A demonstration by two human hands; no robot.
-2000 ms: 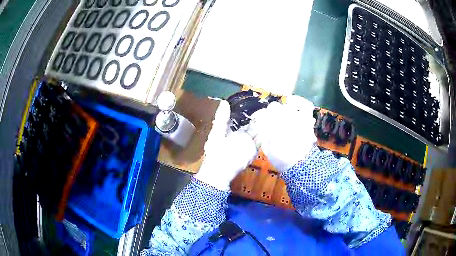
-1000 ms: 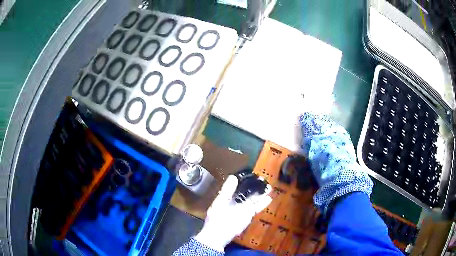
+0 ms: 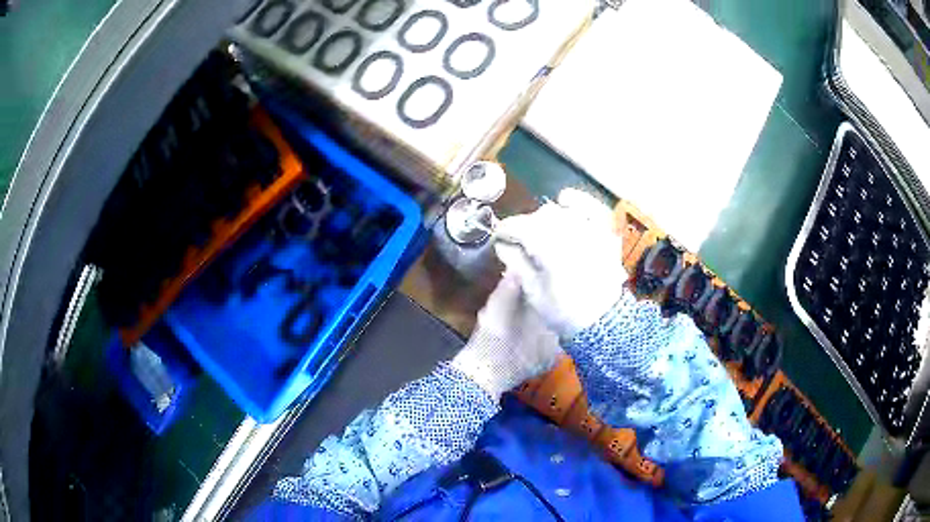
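Observation:
My gloved right hand [image 3: 573,260] is over the left part of the orange fixture tray [image 3: 559,393], its fingertips at the open top of the silver solvent can [image 3: 464,245]. A thin pale thing shows at these fingertips, too blurred to name. My gloved left hand [image 3: 510,331] is close below the right hand, its fingers partly hidden; whether it holds a part cannot be seen. Black oval rings [image 3: 704,291] stand in a row in the tray to the right of my hands. The can stands on a brown pad [image 3: 433,296].
A blue bin [image 3: 408,240] with loose black rings is at left, a second orange tray [image 3: 291,163] tilted over it. Stacked gasket sheets [image 3: 393,112] lie behind the can. A white board [image 3: 663,102] lies beyond my hands, a metal tray [image 3: 806,285] of black parts at right.
The view has shifted. My right hand has come back from the white board to the can. The black part seen in my left hand a second ago no longer shows.

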